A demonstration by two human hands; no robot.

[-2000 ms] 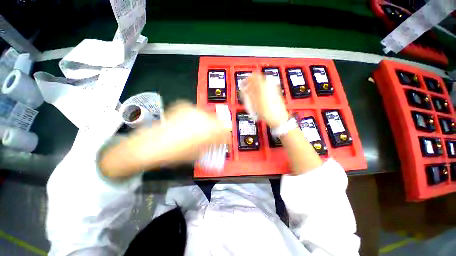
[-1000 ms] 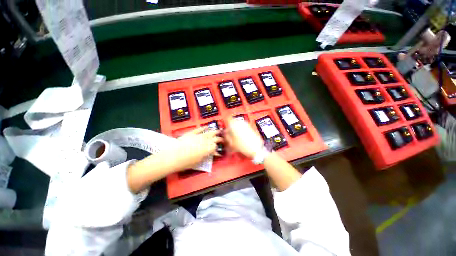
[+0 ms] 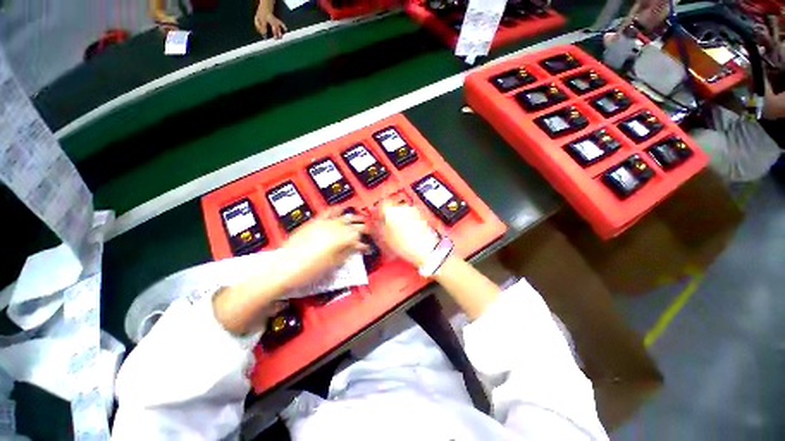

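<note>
A red tray (image 3: 469,226) lies in front of me with black units in its pockets. Five units with white labels, such as this unit (image 3: 287,205), fill the far row. My left hand (image 3: 320,245) is over the near row and holds a white label strip (image 3: 349,274), whose end shows below the fingers. A black unit (image 3: 372,251) shows partly between my hands. My right hand (image 3: 408,231) is over the near row, fingers bent and blurred; whether it holds anything is hidden. A unit (image 3: 281,326) at the near left shows a gold mark, partly covered by my left arm.
A second red tray (image 3: 594,200) with black units lies at the right. The green conveyor (image 3: 215,142) and its pale rail run beyond the trays. White label strips (image 3: 34,138) hang and lie at the left. Another person's hand (image 3: 269,21) shows across the line.
The view has turned right, so the trays appear further left and lower. Both hands stay close together over the near row. More of the near-left unit and the hands across the line now show.
</note>
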